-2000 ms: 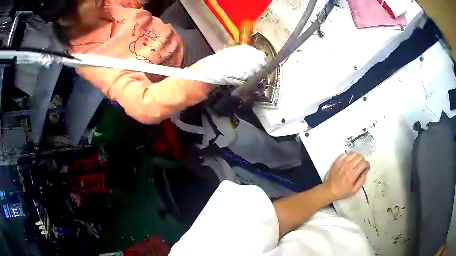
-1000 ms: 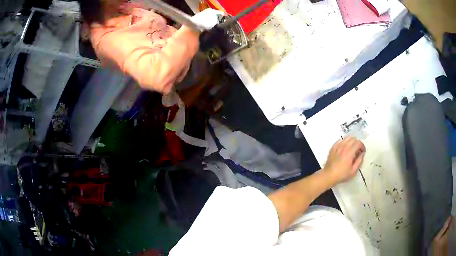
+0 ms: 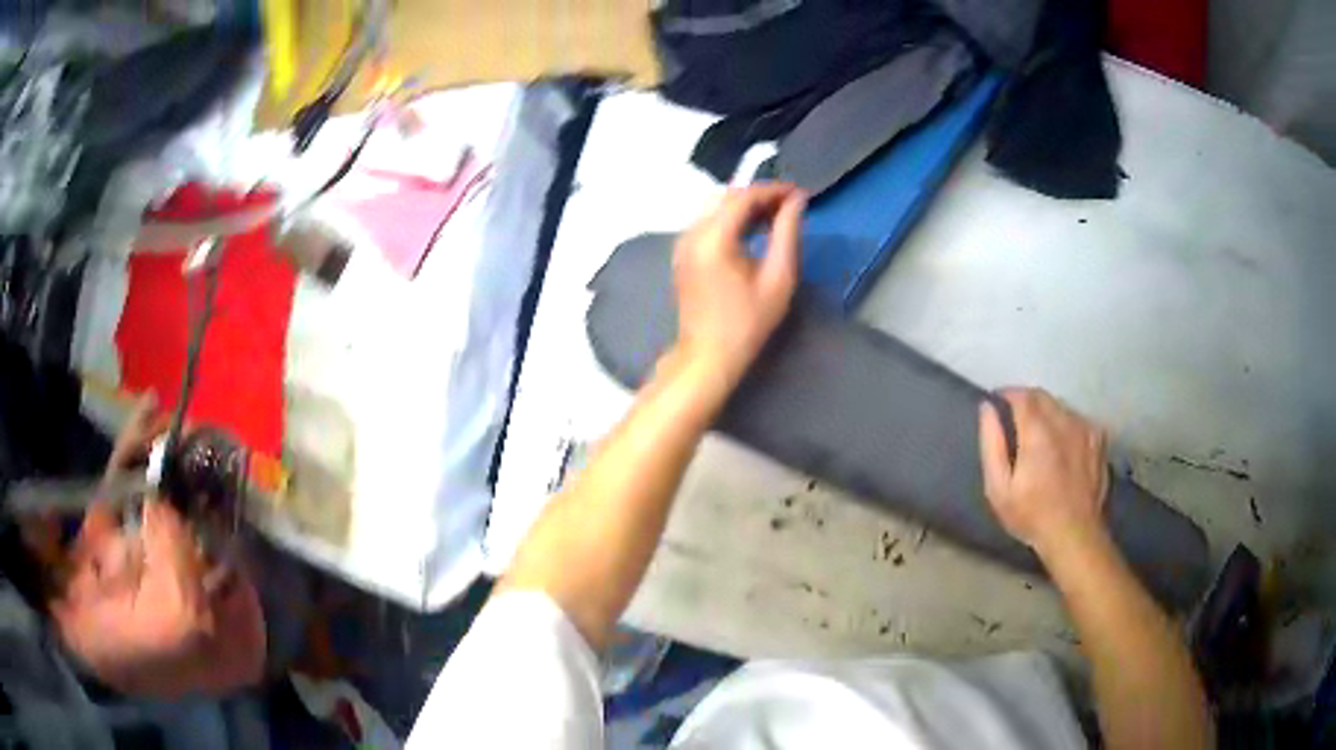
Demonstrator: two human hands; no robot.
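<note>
The long grey sleeve board with a rounded left end lies across the white pressing table. My left hand is raised over its left part, thumb and fingertips curled close together; I cannot tell whether anything thin is between them. My right hand rests on the right part of the board, thumb and fingers bent over its surface; whether it grips cloth there is not clear. A pile of dark garment pieces lies beyond, partly on a blue board.
At the left, another person's arm is beside an iron near a red cloth panel. A pink cloth lies on that table. Cardboard is at the back. A dark pointed object is at the right.
The view has swung to the right, bringing the whole sleeve board, garment pile and blue board into view. My left hand has moved from the bare table to above the board. My right hand now shows fully.
</note>
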